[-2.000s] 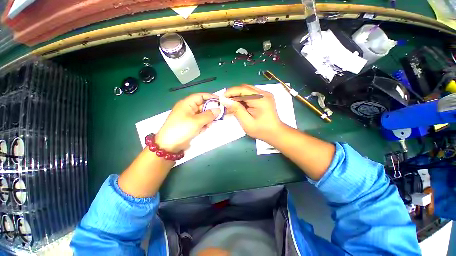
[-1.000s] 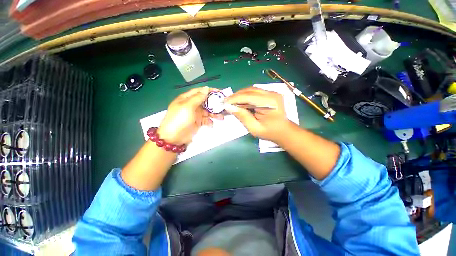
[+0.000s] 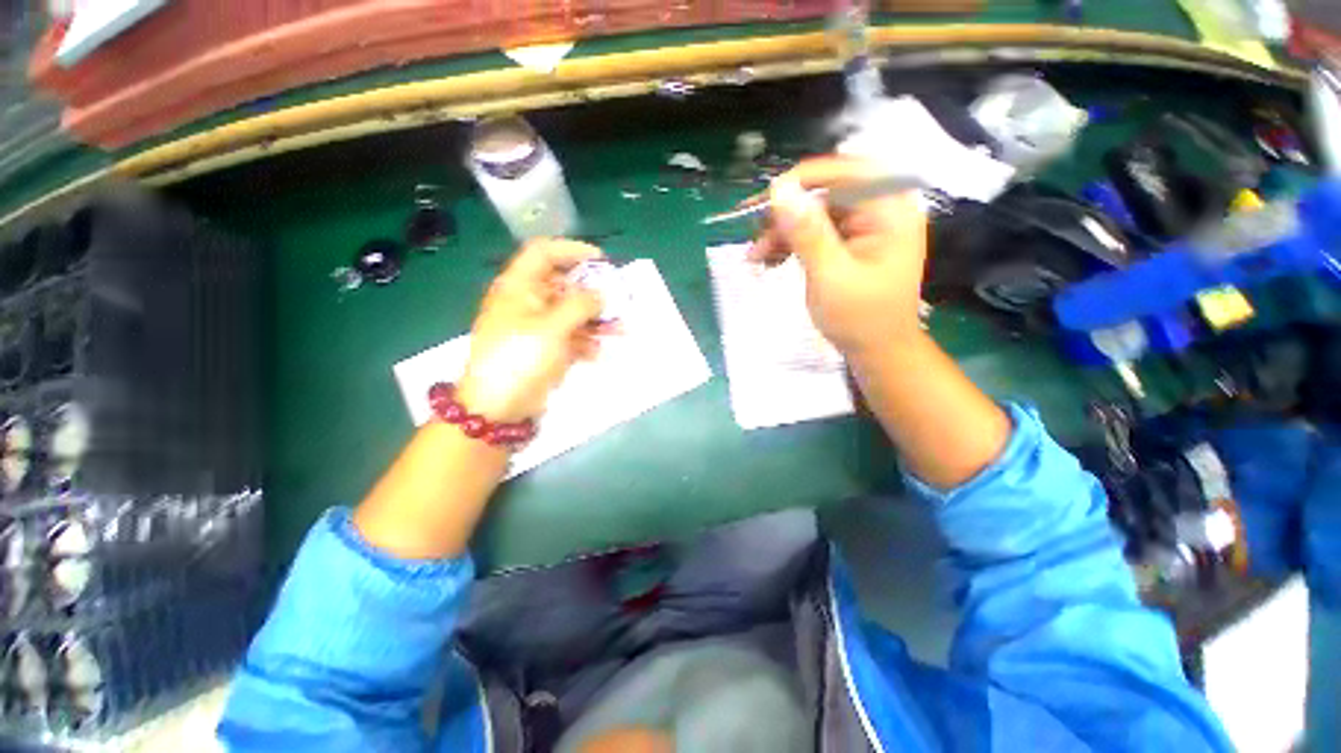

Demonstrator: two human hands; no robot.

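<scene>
My left hand (image 3: 530,331), with a red bead bracelet at the wrist, holds a round watch head (image 3: 599,283) between its fingertips above a blank white paper (image 3: 647,338). The watch head is blurred. My right hand (image 3: 860,250) is raised apart from it, over the top of a lined white sheet (image 3: 772,346). It holds thin tweezers (image 3: 743,211) whose tip points left. Whether a small part is at the tip cannot be told.
A whitish bottle (image 3: 527,184) stands behind the paper, with small black rounds (image 3: 378,262) left of it. Stacked trays (image 3: 140,441) fill the far left. White tissue (image 3: 927,147), a black item (image 3: 1030,250) and a blue bar (image 3: 1177,272) are at right. A yellowish rail (image 3: 618,66) edges the back.
My right hand with the tweezers has moved away from the watch head, right and back, uncovering more of the lined sheet. My left hand has shifted slightly left and still holds the watch head.
</scene>
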